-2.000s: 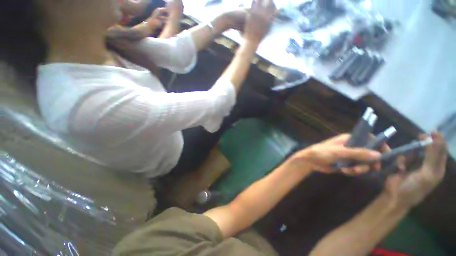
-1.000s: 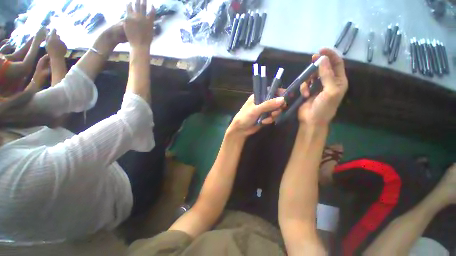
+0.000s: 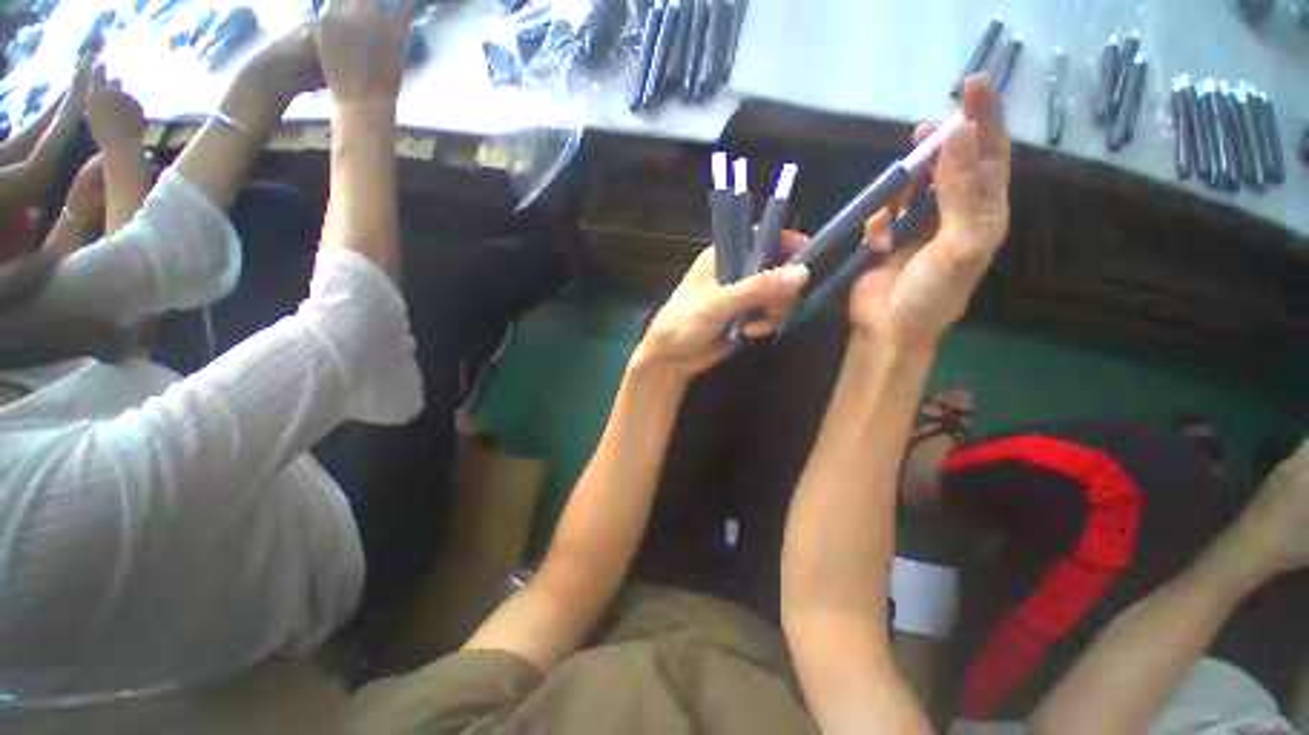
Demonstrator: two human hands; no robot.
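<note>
My left hand (image 3: 714,305) is shut around several slim black rods; three upright ones (image 3: 741,223) fan out with white ends up. Another black rod (image 3: 861,213) slants up to the right from my left thumb. My right hand (image 3: 940,237) has its fingers at that rod's white end (image 3: 936,141), and a second dark rod (image 3: 847,280) runs below it into the right palm. Both hands are above my lap, in front of the table edge. How many rods the palms hide I cannot tell.
The white-covered table (image 3: 847,58) crosses the top. Rod rows lie on it at the left (image 3: 689,50) and right (image 3: 1225,132), with clear bags (image 3: 538,151) at the left. A person in a white sleeve (image 3: 294,345) sits left; another person's arm (image 3: 1192,618) and a red strip (image 3: 1098,531) are right.
Since two seconds ago the view has swung right, bringing the right-hand rods into sight. In the last second the slanted rod's white end shows longer, with my right fingers farther from the black sleeve.
</note>
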